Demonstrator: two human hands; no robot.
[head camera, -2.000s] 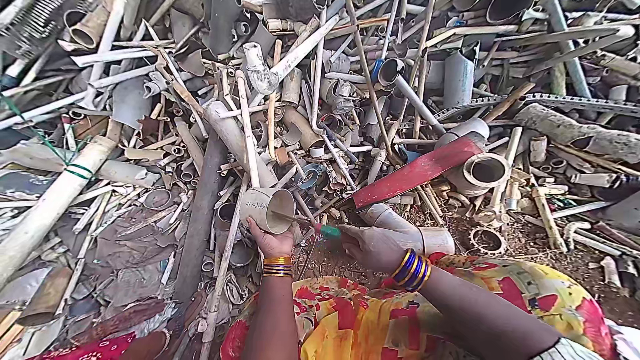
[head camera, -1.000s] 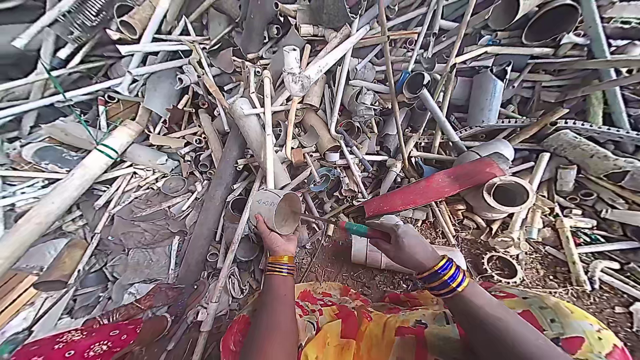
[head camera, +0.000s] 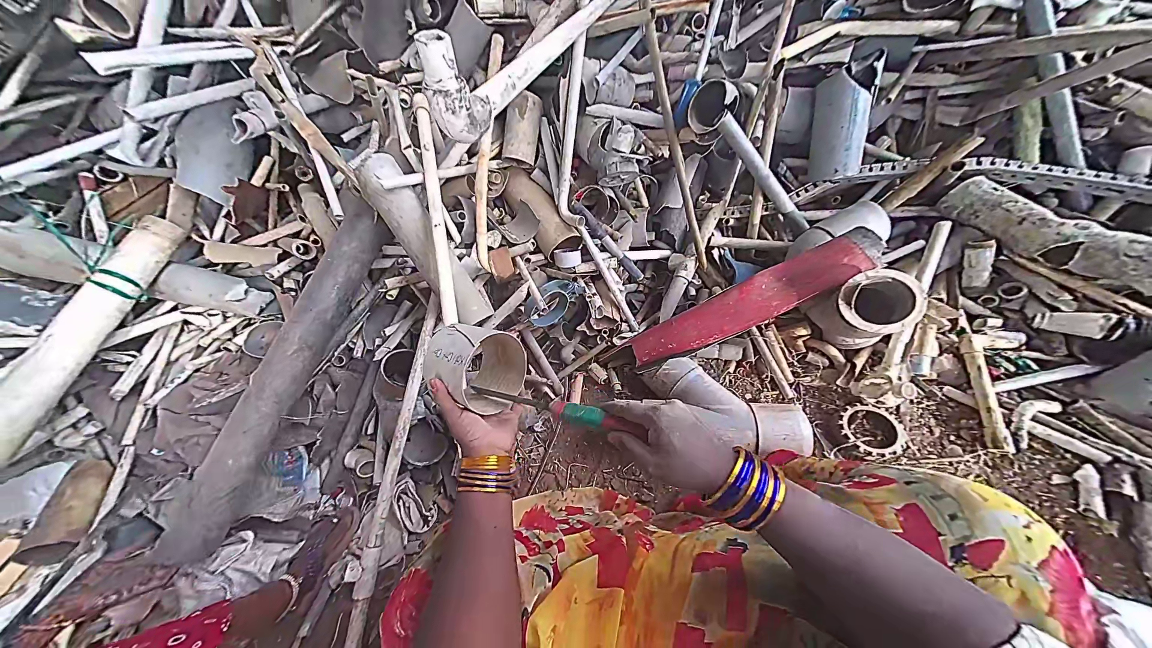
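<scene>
My left hand (head camera: 477, 425) holds a short, wide grey plastic pipe piece (head camera: 450, 360) from below, its open end turned to the right and marked with writing on the side. My right hand (head camera: 675, 441) grips the red and green handle (head camera: 580, 415) of a thin metal tool, whose shaft (head camera: 504, 395) reaches to the pipe's open end. The tip's exact contact is hard to make out. Just beyond my right hand lies a grey pipe fitting (head camera: 697, 387). A long red flat piece (head camera: 756, 301) slants above it.
Scrap pipes and fittings are heaped all around. A long dark pipe (head camera: 279, 396) and a white pipe with green string (head camera: 90, 333) lie at left. A flanged pipe end (head camera: 880, 301) sits at right. Another person's arm (head camera: 261, 607) shows at lower left.
The pipe piece has tilted in my left hand between frames, and stays held. My right hand keeps the tool at its opening. The view has shifted slightly.
</scene>
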